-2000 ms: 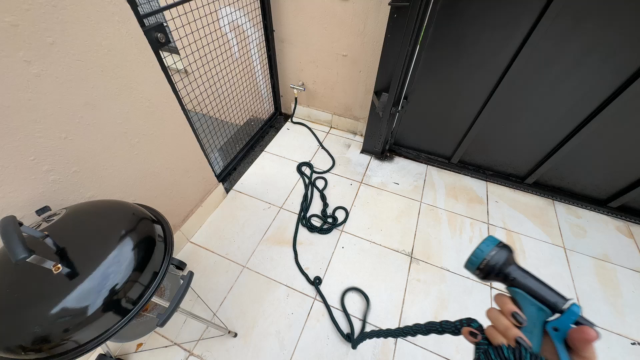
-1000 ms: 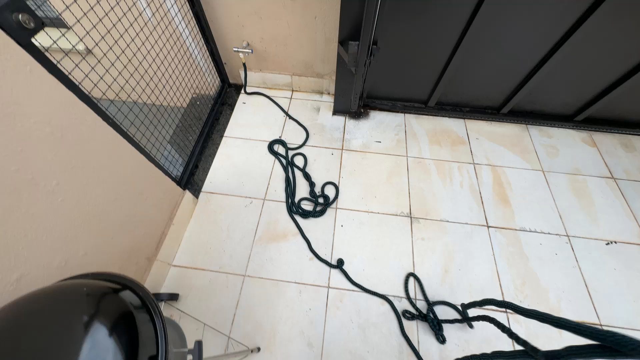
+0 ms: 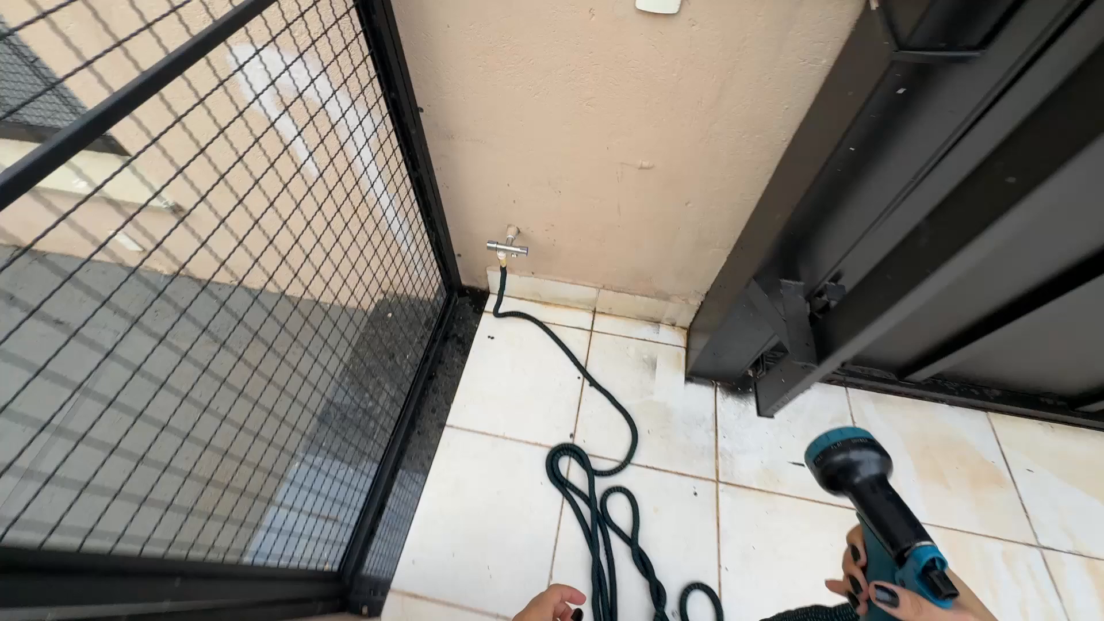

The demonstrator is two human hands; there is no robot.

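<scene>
My right hand (image 3: 893, 591) grips a black and teal hose spray nozzle (image 3: 880, 492) at the lower right, its round head pointing up and left. Part of the dark ribbed hose shows beside that hand at the frame's bottom edge. My left hand (image 3: 552, 604) is at the bottom centre, partly cut off, fingers bent, just left of the looped green-black garden hose (image 3: 604, 535) on the floor; nothing shows in it. From the loops the hose runs up to a metal wall tap (image 3: 507, 248), where its end is attached.
A black wire-mesh gate (image 3: 401, 172) stands on the left. Dark metal gate panels with a frame and bracket (image 3: 789, 328) are on the right. A beige wall (image 3: 621, 138) rises behind the tap. The floor is white tile (image 3: 500, 509).
The view has moved closer to the tap and the kettle grill has left it. My left hand has come into view at the bottom. The nozzle, out of view one second ago, shows again in my right hand.
</scene>
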